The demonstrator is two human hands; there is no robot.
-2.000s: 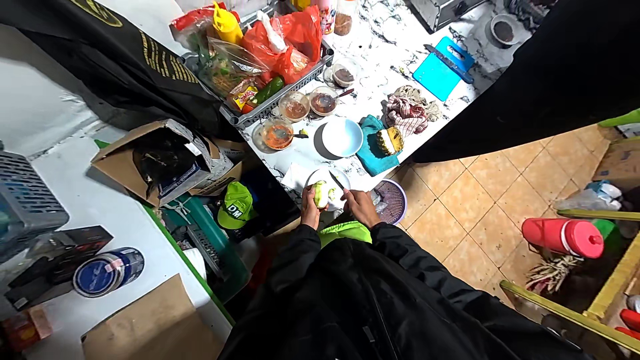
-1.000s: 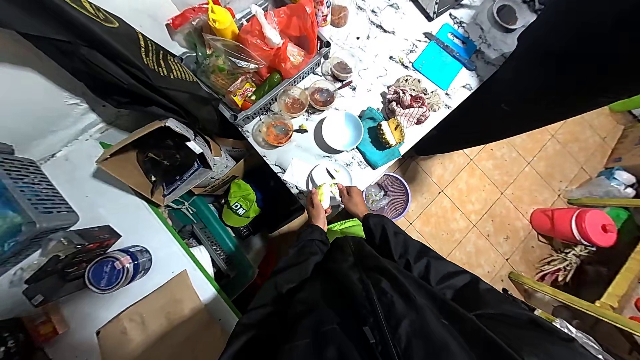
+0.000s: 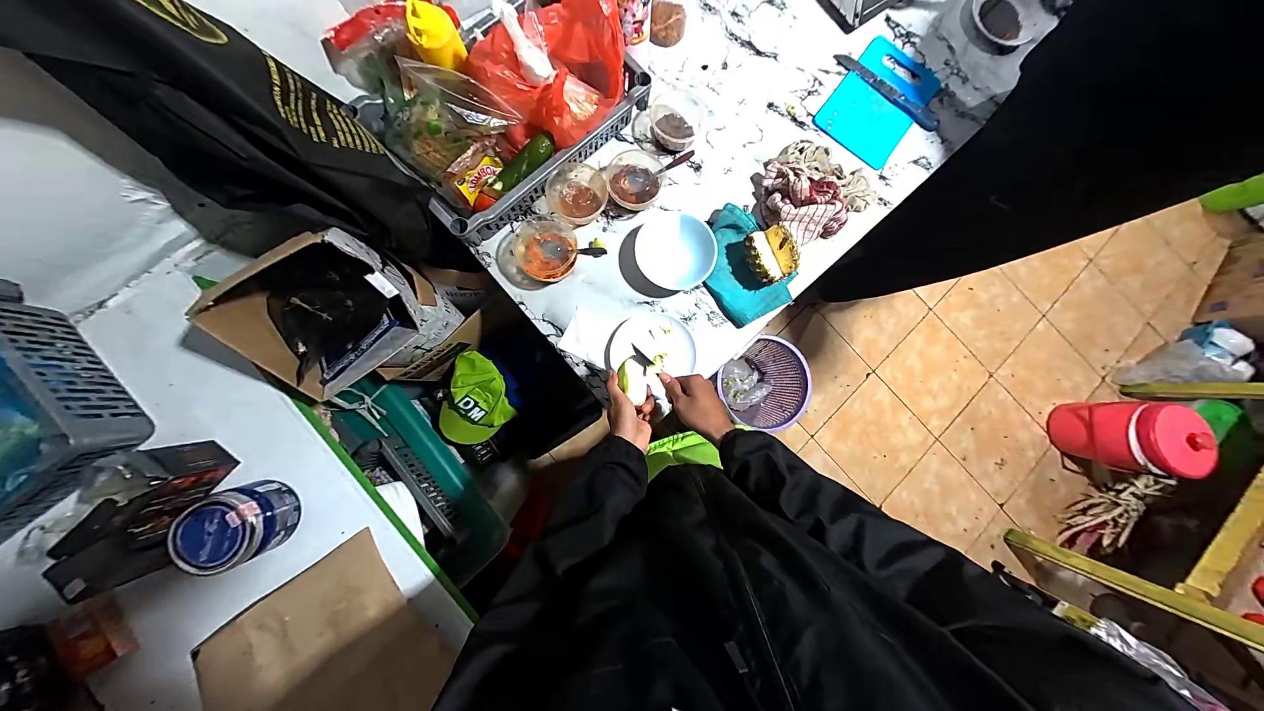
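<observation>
My left hand (image 3: pixel 629 419) holds a pale green-and-white piece of fruit or vegetable (image 3: pixel 632 379) over the near edge of a white plate (image 3: pixel 678 336). My right hand (image 3: pixel 697 403) grips a small knife, whose blade (image 3: pixel 644 355) lies against the piece; its handle is hidden in the fingers. Green and pale scraps lie on the plate. Just beyond stands a light blue bowl (image 3: pixel 675 251). To its right, a cut pineapple piece (image 3: pixel 771 254) rests on a teal cloth (image 3: pixel 739 286).
Sauce cups (image 3: pixel 546 251) stand left of the bowl, near a grey crate (image 3: pixel 513 202) of groceries. A knife (image 3: pixel 886 91) lies across a blue cutting board (image 3: pixel 857 120). Below the table's right edge is a purple basket (image 3: pixel 807 387) holding plastic. Another person's dark clothing (image 3: pixel 997 168) is at the right.
My hands stay near the plate's edge, working close together on the piece. The knife blade and the piece have shifted in angle between the frames. The view has moved slightly.
</observation>
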